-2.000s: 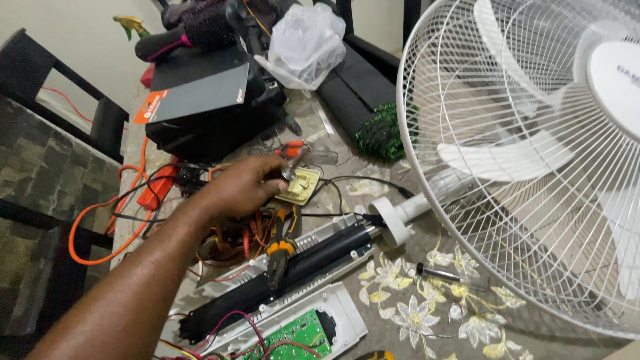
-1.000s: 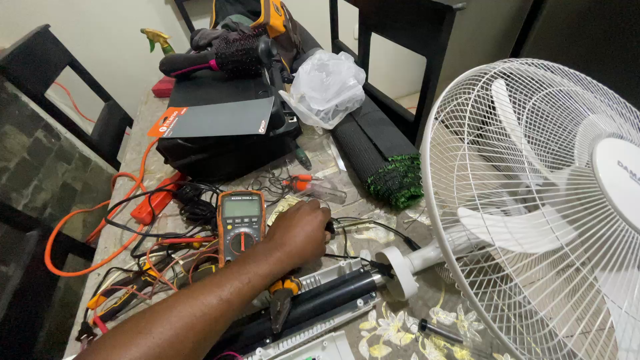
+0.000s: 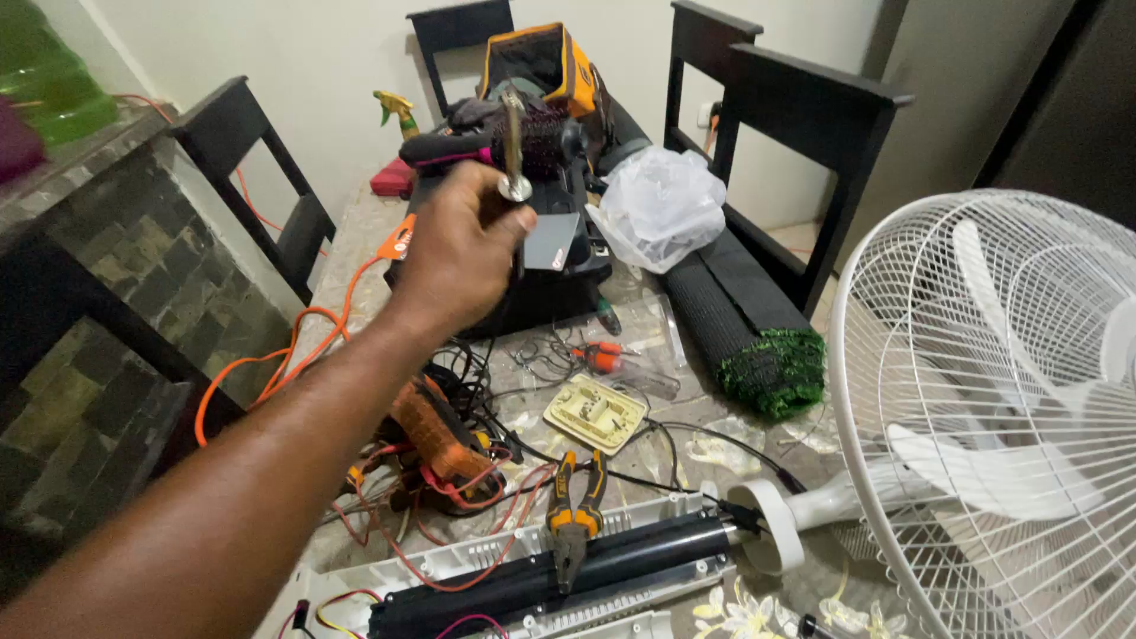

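My left hand (image 3: pixel 466 244) is raised over the table, its thumb and fingers closed on a slim metal rod (image 3: pixel 513 142) with a round metal collar; something dark hangs below the grip. My right hand is out of view. Nearer me, an orange-cased multimeter (image 3: pixel 439 435) lies tilted among wires. A cream plastic cover (image 3: pixel 595 413) rests on the tablecloth. Combination pliers (image 3: pixel 574 524) with orange and black handles lie across a long black cylinder (image 3: pixel 639 564) in an opened white housing (image 3: pixel 479 546).
A white fan (image 3: pixel 994 426) stands at the right. Behind are a rolled black mat with green tufts (image 3: pixel 754 346), a plastic bag (image 3: pixel 661 209), a black case (image 3: pixel 541 293), a hairbrush (image 3: pixel 532 142) and an orange tool bag (image 3: pixel 568 67). Chairs (image 3: pixel 257 177) surround the table; an orange cord (image 3: pixel 293 355) trails left.
My left hand has risen from beside the cream cover and now holds the metal rod up. The multimeter, upright with its face showing one second ago, is now tilted. The view has shifted.
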